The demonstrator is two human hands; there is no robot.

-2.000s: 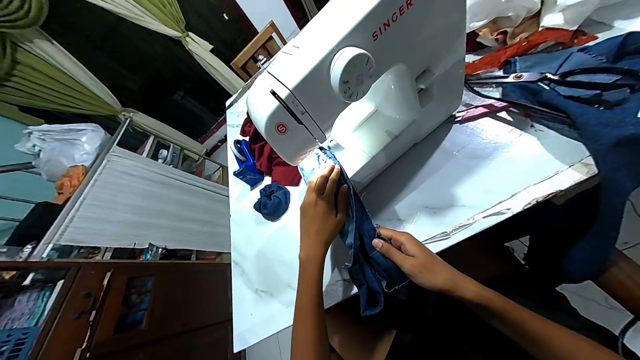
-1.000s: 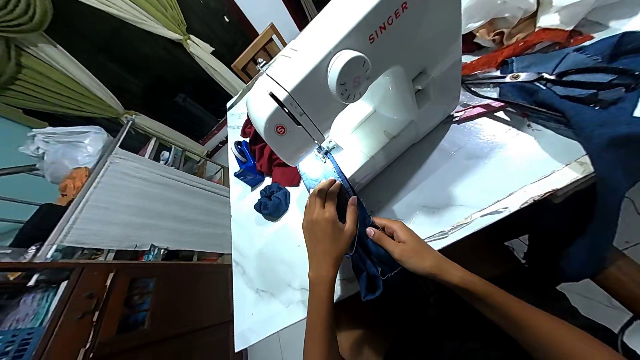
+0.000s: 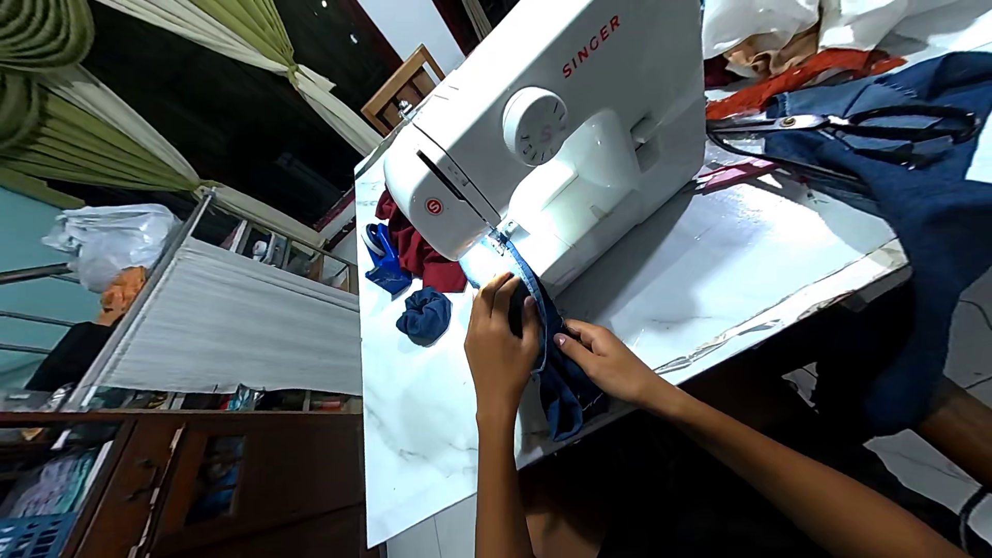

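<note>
A white Singer sewing machine [image 3: 496,132] stands on the marble-patterned table, its lamp lit over the needle area. Blue denim fabric [image 3: 552,341] runs from under the presser foot [image 3: 500,239] toward the table's front edge, its lower end bunched. My left hand [image 3: 504,333] lies on the fabric just in front of the foot, fingers toward the needle. Lower and to the right, my right hand [image 3: 608,360] pinches the fabric's edge between thumb and fingers. A blue denim scrunchie [image 3: 425,315] lies left of my left hand.
Behind the scrunchie are a blue tape dispenser [image 3: 386,260] and dark red cloth [image 3: 430,260]. Scissors [image 3: 837,124] rest on a large denim piece [image 3: 922,186] at the right, by orange-red cloth [image 3: 806,77]. The table's front edge [image 3: 783,318] has a worn, wrinkled covering.
Since the oldest frame, my right hand has moved up along the denim, nearer my left hand. The lower part of the fabric has shifted and bunched differently.
</note>
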